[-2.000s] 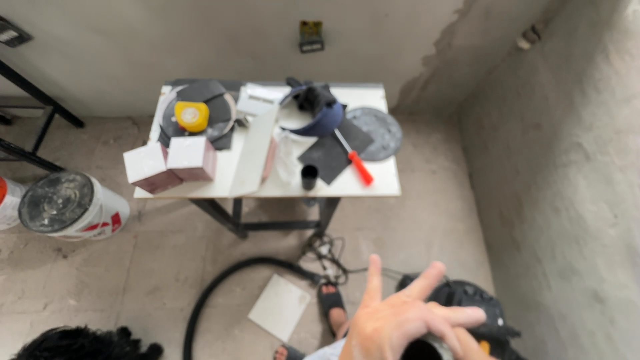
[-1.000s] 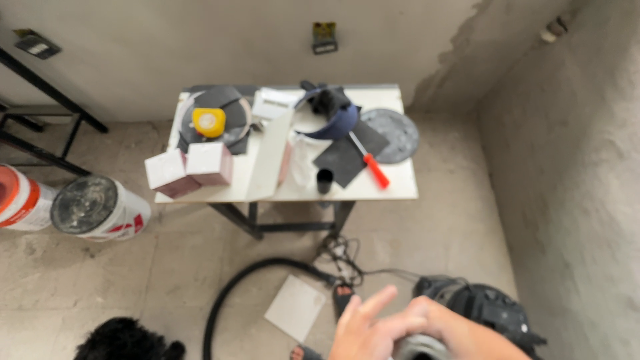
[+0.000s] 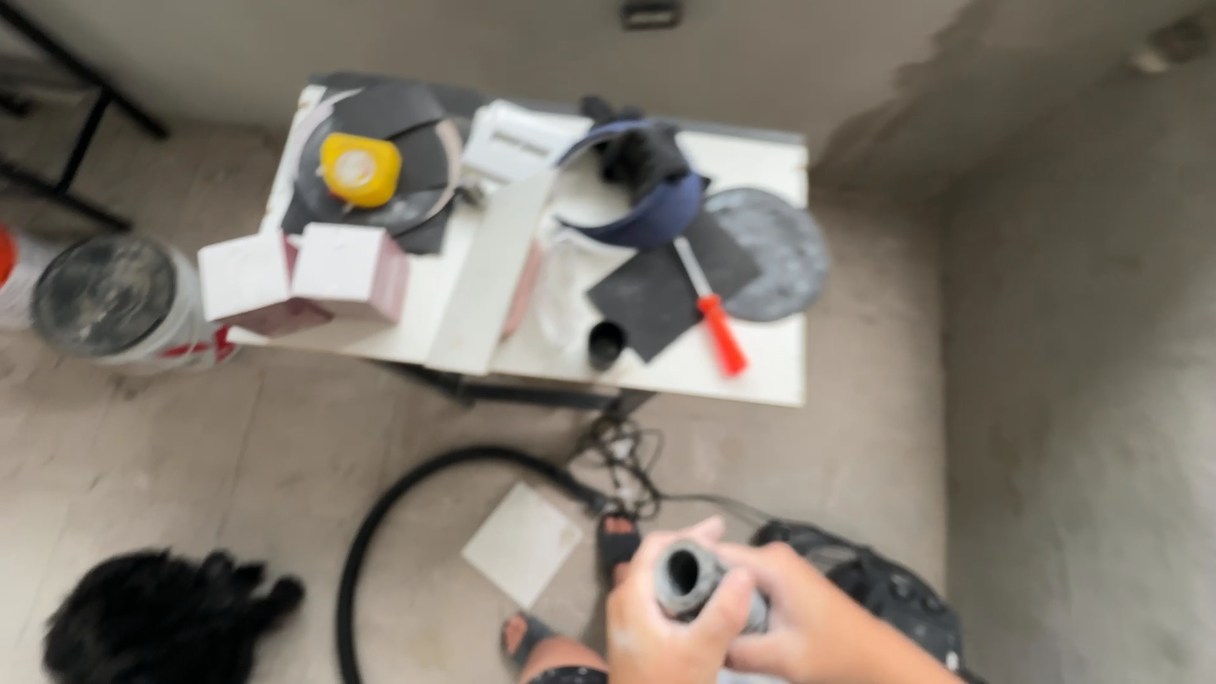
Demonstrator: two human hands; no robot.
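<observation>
A grey tube end with a round dark opening [image 3: 686,578], perhaps a hose cuff, is held in front of me at the bottom. My left hand [image 3: 655,603] is wrapped around it near the opening. Around its lower part, on the right, closes my right hand [image 3: 793,608]. Both hands touch or nearly touch each other. On the white table beyond lie a screwdriver with a red handle [image 3: 722,337], dark abrasive-looking sheets [image 3: 638,294], a short black cylinder [image 3: 605,344], a blue ring-shaped band [image 3: 660,217], black gloves or cloth [image 3: 641,157] and a yellow tape measure [image 3: 359,171].
Two pale boxes [image 3: 347,271] stand at the table's front left edge [image 3: 313,340]. Lidded buckets [image 3: 109,294] are at the far left. A black hose [image 3: 356,551], tangled cord [image 3: 622,465], white tile [image 3: 522,544] and a black furry animal [image 3: 157,622] are on the floor.
My left hand, its fingers spread two seconds ago, has closed around the tube end. The tube's opening now shows between both hands. The view has shifted closer to the table.
</observation>
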